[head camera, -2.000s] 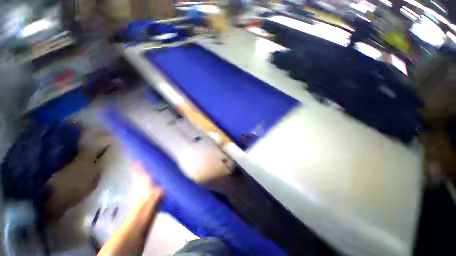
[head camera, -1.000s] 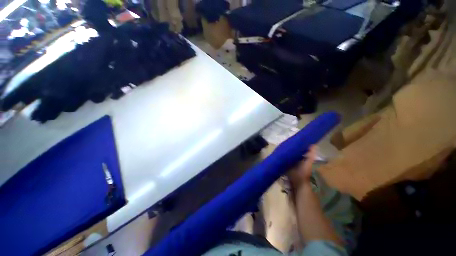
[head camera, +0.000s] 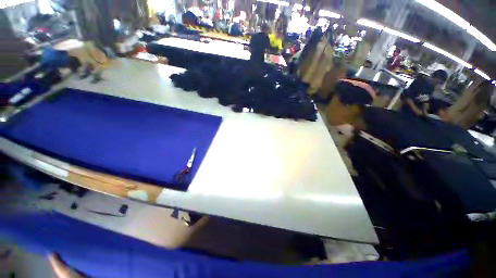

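Observation:
A long blue fabric roll (head camera: 163, 260) crosses the bottom of the view from the left edge to the lower right, in front of the table. My left hand (head camera: 62, 267) is at the lower left, cut off by the bottom edge, with its fingers against the roll. My right hand is not in view. The flat blue fabric lay (head camera: 125, 133) lies on the pale cutting table (head camera: 272, 163). Fabric shears (head camera: 187, 167) with silver blades and dark reddish handles lie on the lay's near right corner.
A brown strip (head camera: 103, 183) runs along the near table edge. A dark cloth heap (head camera: 245, 89) lies on the far side. Dark stacks (head camera: 451, 168) stand on the right beyond the table end. People (head camera: 421, 95) are at the far right. Scraps lie on the floor near the table.
The view has swung back left from the table's right end. The roll now lies nearly level across the bottom, and my right hand has left the view. My left hand shows again.

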